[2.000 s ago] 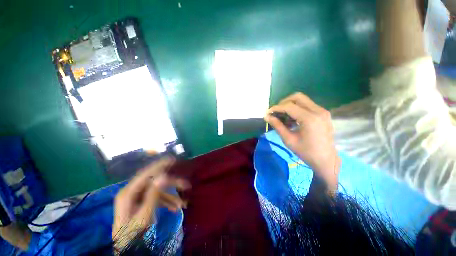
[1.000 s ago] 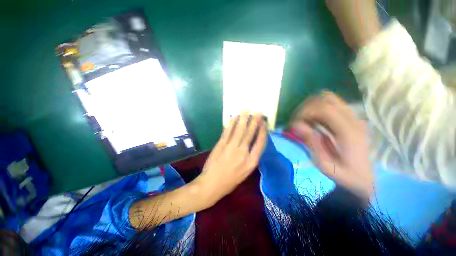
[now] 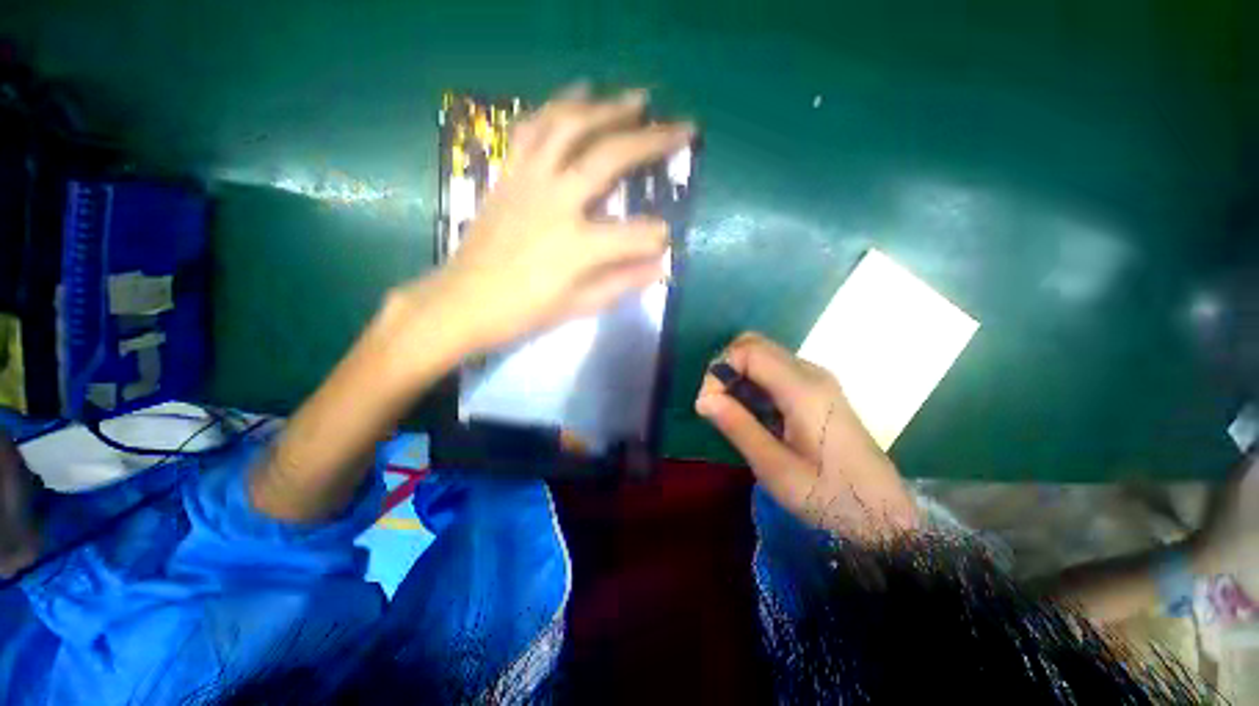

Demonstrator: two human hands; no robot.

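The open tablet (image 3: 559, 366) lies upright in front of me, its circuit board at the far end and its silvery panel nearer. My left hand (image 3: 566, 221), blurred, is spread over the board and the upper panel, hiding much of them; its fingers are apart. My right hand (image 3: 794, 428) is just right of the tablet's near part, thumb and fingertips pinching a small black piece (image 3: 729, 375). The white backing sheet (image 3: 895, 345) lies tilted on the green bench behind my right hand, its near edge partly hidden by the hand.
A dark blue plastic box (image 3: 138, 297) with pale labels stands at the left. A cable (image 3: 166, 428) and white material lie below it. Another person's forearm (image 3: 1125, 586) shows at the lower right, and part of a hand (image 3: 17, 510) at the left edge.
My left hand has moved from the backing sheet to the tablet's far end. The tablet now appears upright and nearer the centre, the sheet turned and farther right. The cream-sleeved arm has gone from the upper right.
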